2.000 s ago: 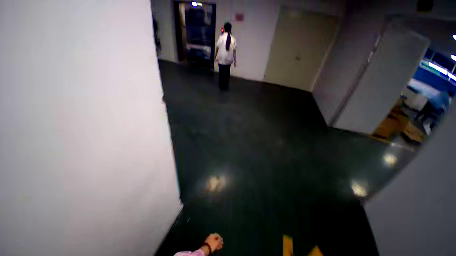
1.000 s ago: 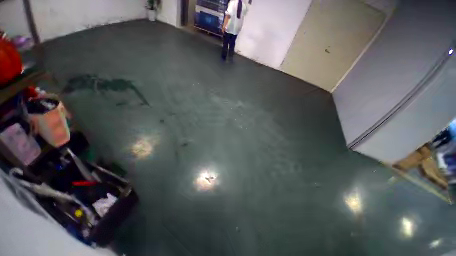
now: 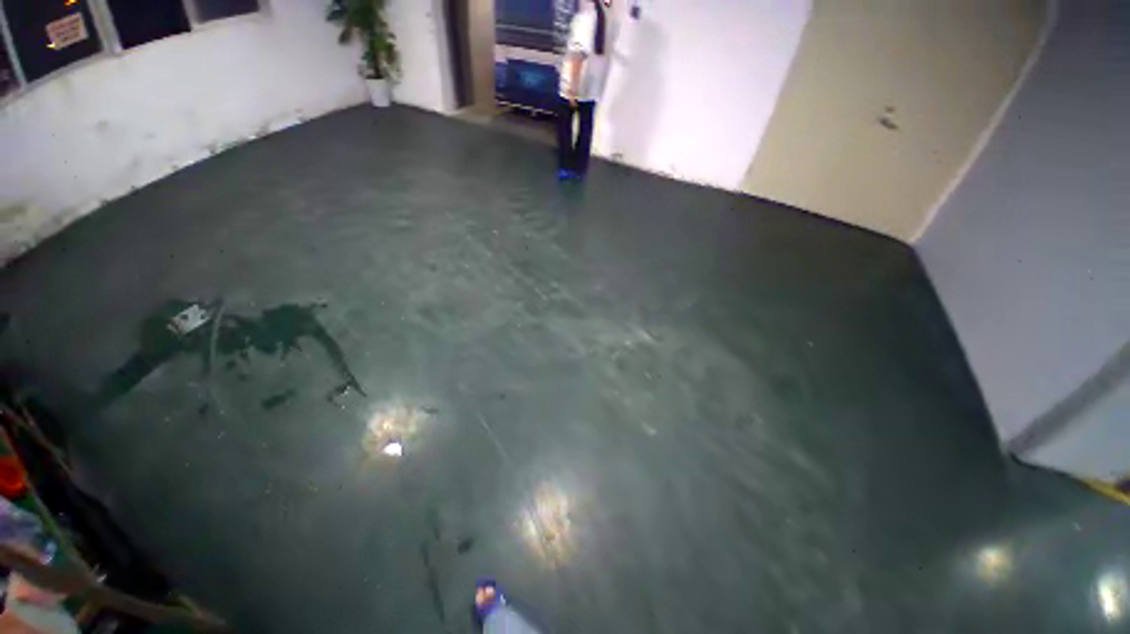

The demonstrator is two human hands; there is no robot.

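Note:
Neither of my hands is in the picture, and nothing held shows. Nearest in front of me is the dark green floor [image 3: 694, 495], with scuffs and bright light reflections. A foot in a blue open-toed shoe [image 3: 488, 599] and a light trouser leg show at the bottom edge. A dark, irregular patch [image 3: 279, 328] lies on the floor to the left, with a small pale piece on it.
A person [image 3: 579, 87] in a white top and dark trousers stands at the back by an open doorway with blue stacked things [image 3: 528, 84]. A potted plant [image 3: 379, 89] stands left of it. A beige door [image 3: 867, 112] is right. Blurred items lie at the lower left edge.
My view has moved forward into the open area. The left-hand bags and crate have slid mostly out of view. The hand seen two seconds ago is gone; a foot now shows.

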